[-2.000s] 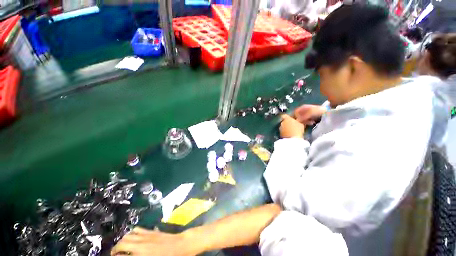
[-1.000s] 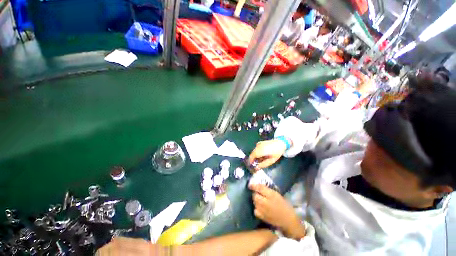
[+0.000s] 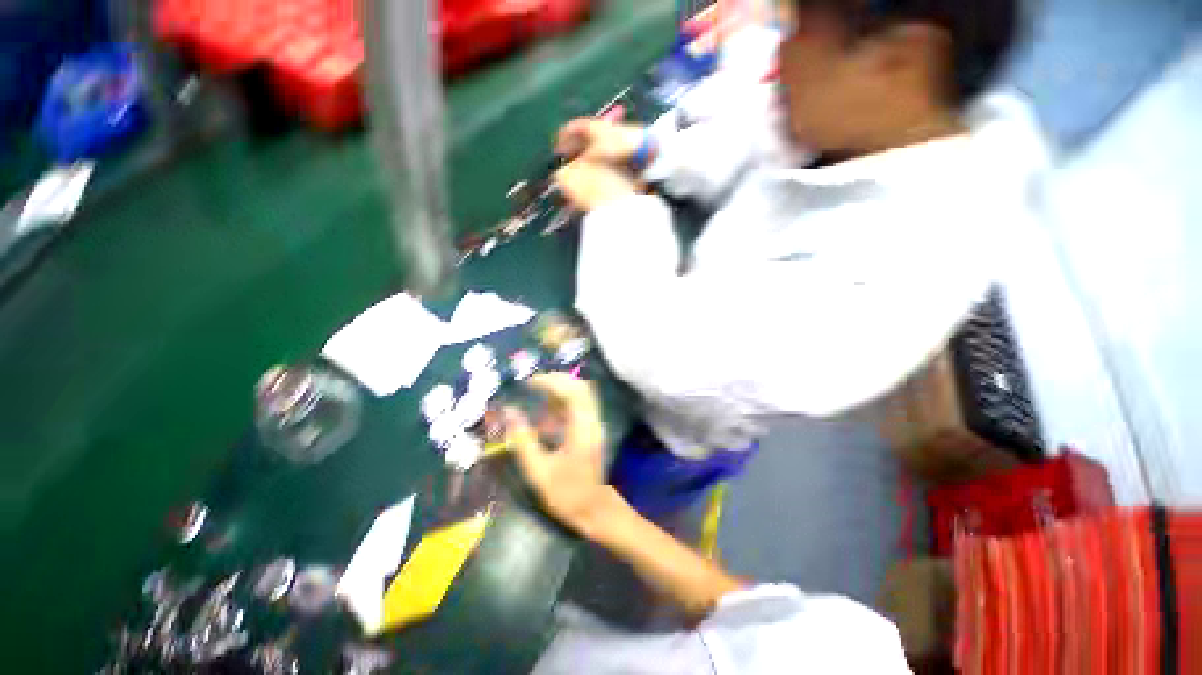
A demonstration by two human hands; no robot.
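My right hand [image 3: 564, 446] reaches in from the lower right, with its fingers curved beside a cluster of small white-topped pots [image 3: 461, 402]. A dark, blurred thing shows by its fingertips; I cannot tell whether it is held. My left hand is not in view. A bright yellow card [image 3: 432, 575] and a white strip [image 3: 378, 564] lie left of my forearm. A heap of dark pieces with shiny metal parts [image 3: 198, 620] lies at the lower left.
A clear glass dispenser [image 3: 307, 411] and white sheets [image 3: 386, 346] stand near a metal post [image 3: 406, 158]. A small capped bottle [image 3: 193, 522] is left. A neighbour in a pale smock [image 3: 817, 277] works on the right. Red trays [image 3: 1061, 593] are stacked lower right.
My right hand has moved from the shiny heap at the lower left to the white-topped pots. The view has swung right and is blurred. The neighbour's hands are now farther up the bench.
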